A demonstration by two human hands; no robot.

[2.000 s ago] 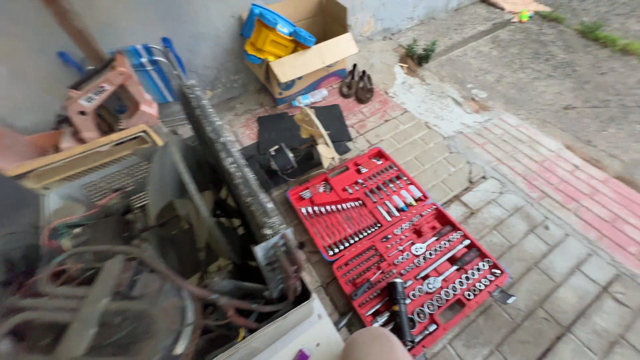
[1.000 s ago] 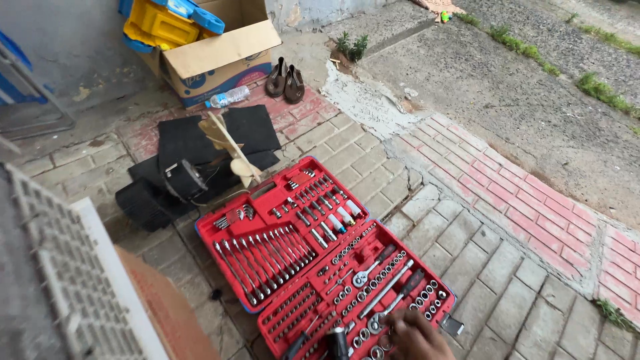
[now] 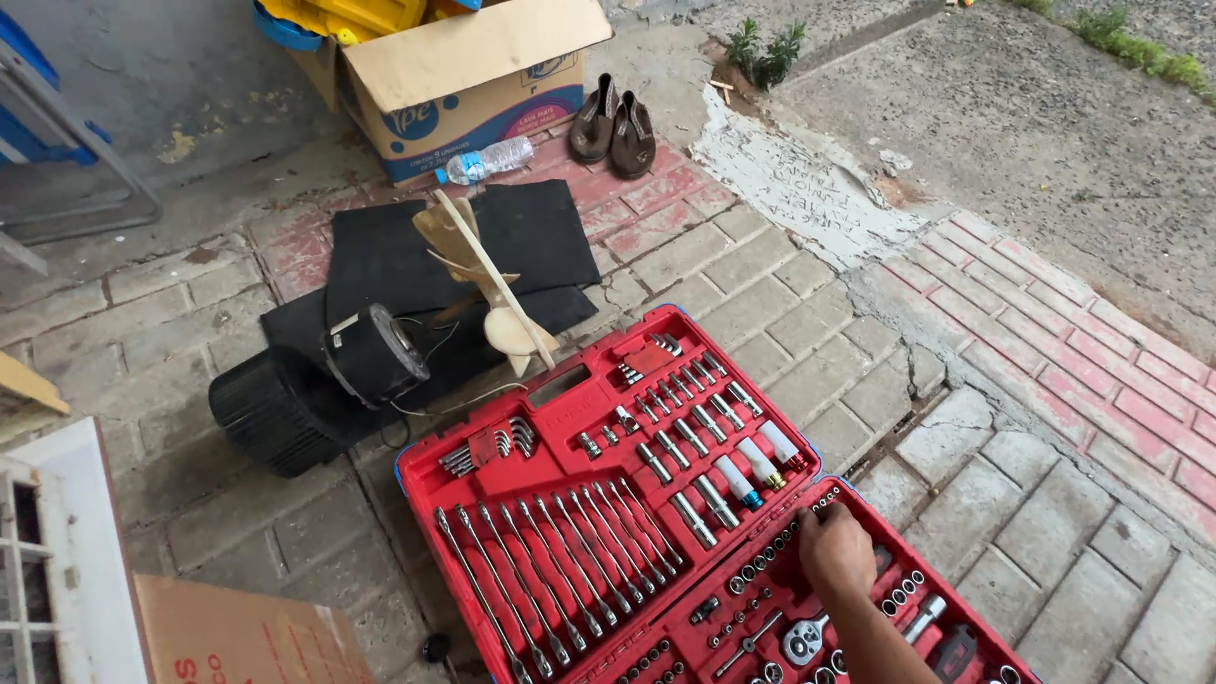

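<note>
My right hand [image 3: 838, 551] reaches in from the lower right, its fingers bent down at the row of small chrome sockets [image 3: 781, 538] near the hinge of an open red socket-set case [image 3: 560, 394]. Whether a socket is between the fingertips is hidden. Below the wrist lies a ratchet [image 3: 805, 640], with a T-handle bar [image 3: 749, 645] beside it. The other half of the case holds a row of combination wrenches [image 3: 551, 570], hex keys [image 3: 518, 436], deep sockets [image 3: 695, 518] and sockets with coloured ends [image 3: 739, 482]. My left hand is out of view.
Beyond the case lie a fan motor [image 3: 375, 356], a black blower wheel [image 3: 271, 408], a fan blade [image 3: 451, 237] and black sheets [image 3: 532, 228]. Farther back are a plastic bottle [image 3: 489, 161], brown shoes [image 3: 632, 138] and a cardboard box [image 3: 475, 71]. A white grille [image 3: 57, 570] stands at the lower left.
My right hand has moved from the ratchet area of the case up to the row of small sockets near the hinge. The view has swung right since the oldest frame.
</note>
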